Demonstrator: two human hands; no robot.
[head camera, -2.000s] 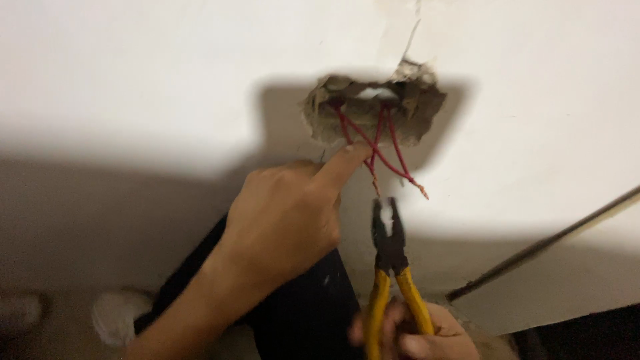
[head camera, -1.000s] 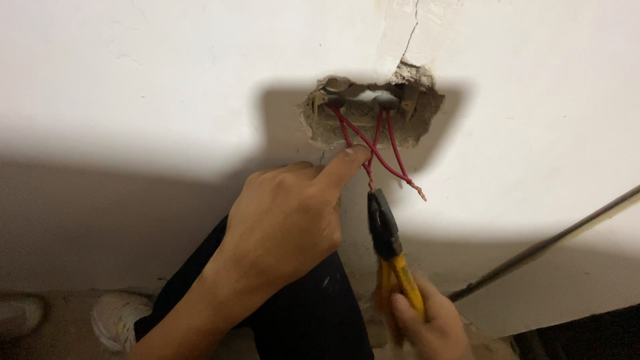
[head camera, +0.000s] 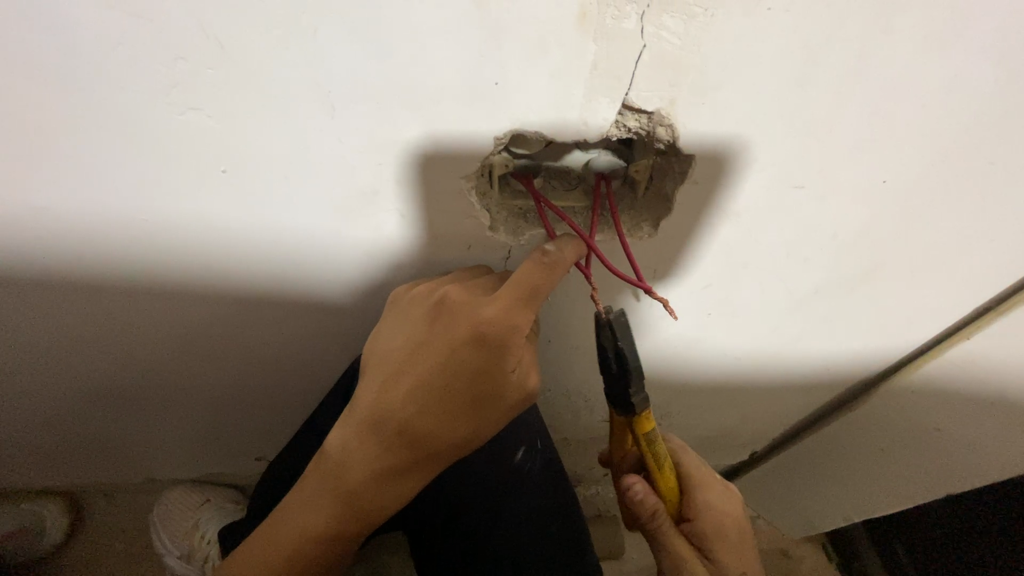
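Several red insulated wires come out of an electrical box (head camera: 560, 178) in a broken hole in the wall. They form two pairs, each with its bare copper ends twisted together. The right pair's twisted copper end (head camera: 666, 306) hangs free. My left hand (head camera: 456, 360) holds the left pair (head camera: 582, 266) with the index finger in front; its thumb is hidden. My right hand (head camera: 696, 512) grips combination pliers with yellow handles (head camera: 656, 460). The jaws (head camera: 612, 320) are at the tip of the left pair's copper twist (head camera: 595, 296).
A crack (head camera: 640, 60) runs up the white wall (head camera: 280, 120) from the hole. A dark strip (head camera: 864, 388) slants across the lower right. My leg in dark trousers (head camera: 504, 496) and a light shoe (head camera: 196, 524) are below, with another shoe (head camera: 36, 524) at the far left.
The pliers' jaws stood apart below the left copper twist two seconds ago; they have closed and moved up to its tip. My left hand has stayed at the wires.
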